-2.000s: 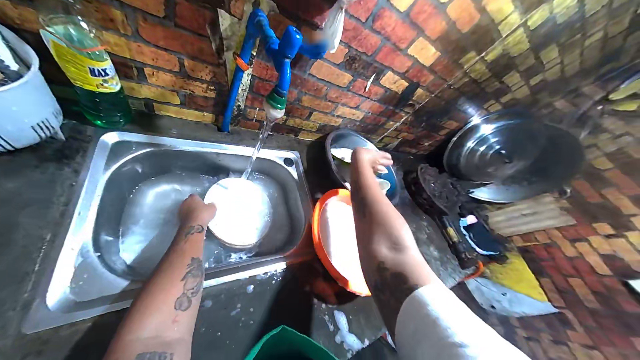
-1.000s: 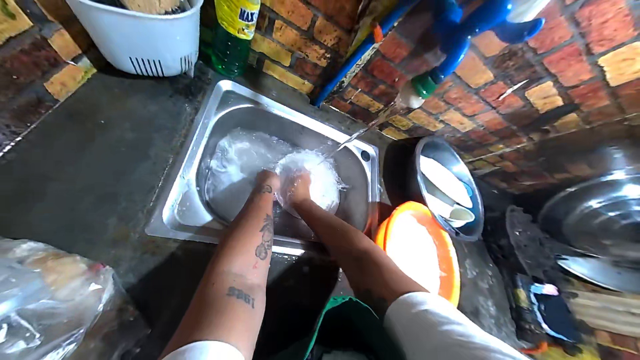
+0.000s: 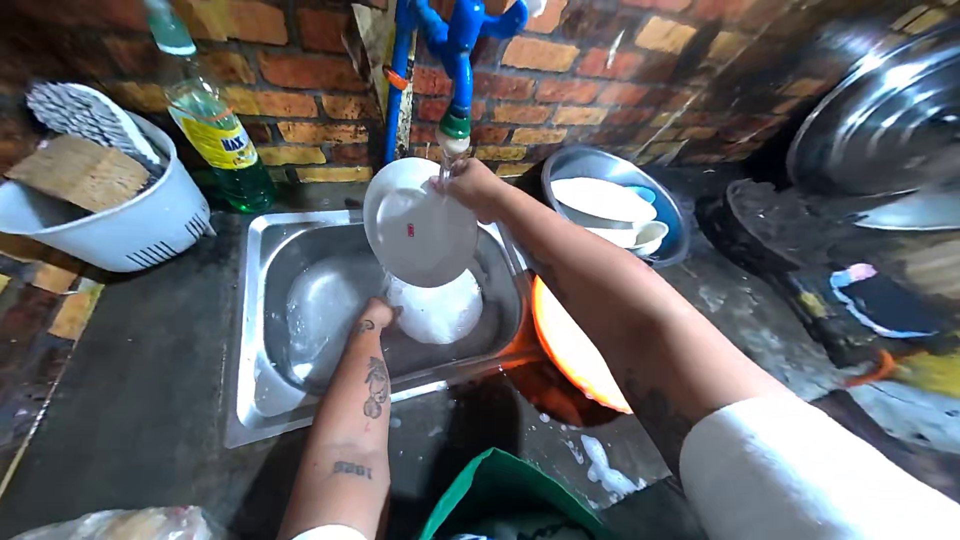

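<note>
My right hand (image 3: 472,187) grips the rim of a white plate (image 3: 421,238), which is held tilted under the running blue tap (image 3: 460,82), its underside with a small red mark facing me. Below it, another white dish (image 3: 439,309) lies in the steel sink (image 3: 251,337), with water on it. My left hand (image 3: 381,311) is at that dish's left edge; its fingertips are partly hidden, and whether they grip the edge is not clear. At the sink's left, water covers a roundish translucent shape (image 3: 322,319) that I cannot make out.
Right of the sink stand a metal basin (image 3: 555,161) holding white dishes and an orange basin (image 3: 555,337). A white basket (image 3: 112,232) with a sponge and brush and a green detergent bottle (image 3: 225,142) stand left. A green container (image 3: 480,487) is at the front, large pans at right.
My right hand has risen from the sink to the tap and now holds a white plate. My left hand remains low in the sink. The view has turned and shifted.
</note>
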